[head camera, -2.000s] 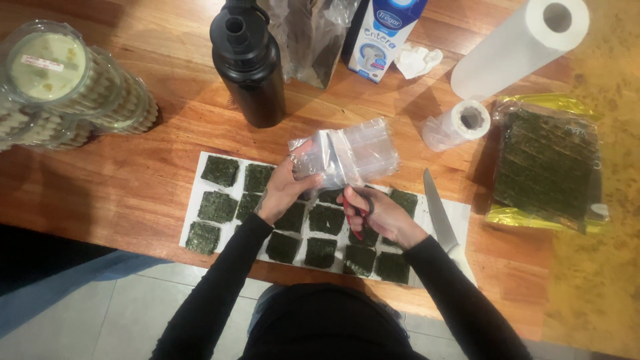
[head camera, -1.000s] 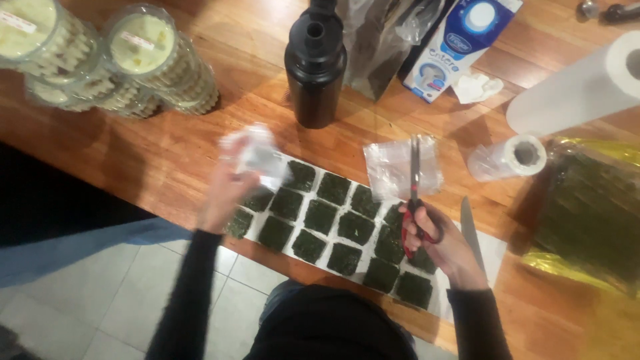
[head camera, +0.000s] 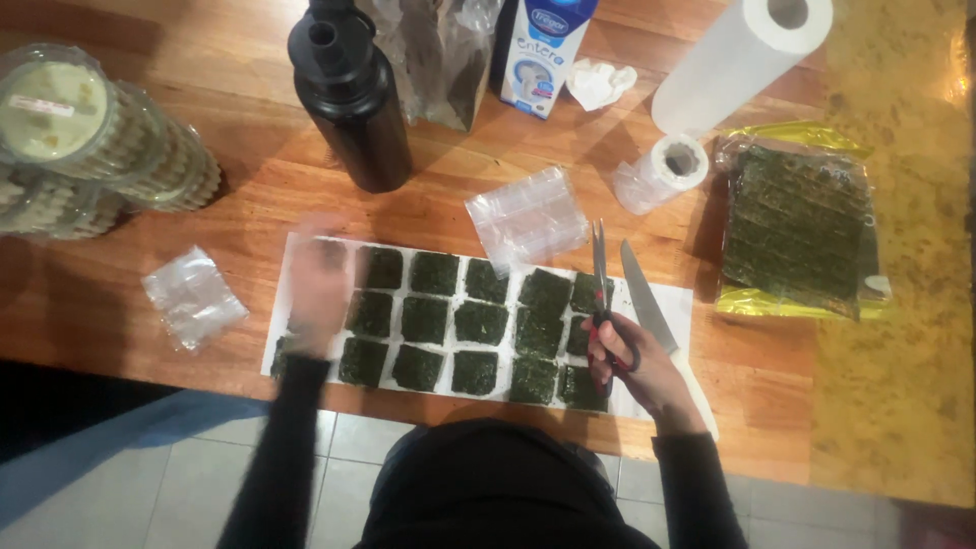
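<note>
My left hand (head camera: 319, 293) is blurred over the left end of a white paper strip (head camera: 662, 305); its fingers cannot be made out. Rows of dark green nori squares (head camera: 425, 273) lie on that strip. My right hand (head camera: 640, 370) holds scissors (head camera: 602, 305) with red and black handles, blades pointing away from me and nearly closed. Beside it, a kitchen knife (head camera: 648, 293) with a white handle lies across the strip's right end. One stack of clear plastic pieces (head camera: 528, 217) touches the strip's far edge; another clear plastic piece (head camera: 195, 297) lies left of the strip.
Stacked round clear containers (head camera: 99, 137) stand at the left. Along the back are a black bottle (head camera: 351, 107), a milk carton (head camera: 543, 57), crumpled paper (head camera: 601, 84) and a paper towel roll (head camera: 732, 69). A plastic film roll (head camera: 662, 174) and a nori pack (head camera: 797, 221) sit at the right.
The clear plastic held by my left hand a second ago now lies at the left, and that hand is over the paper strip. My right hand still holds the scissors.
</note>
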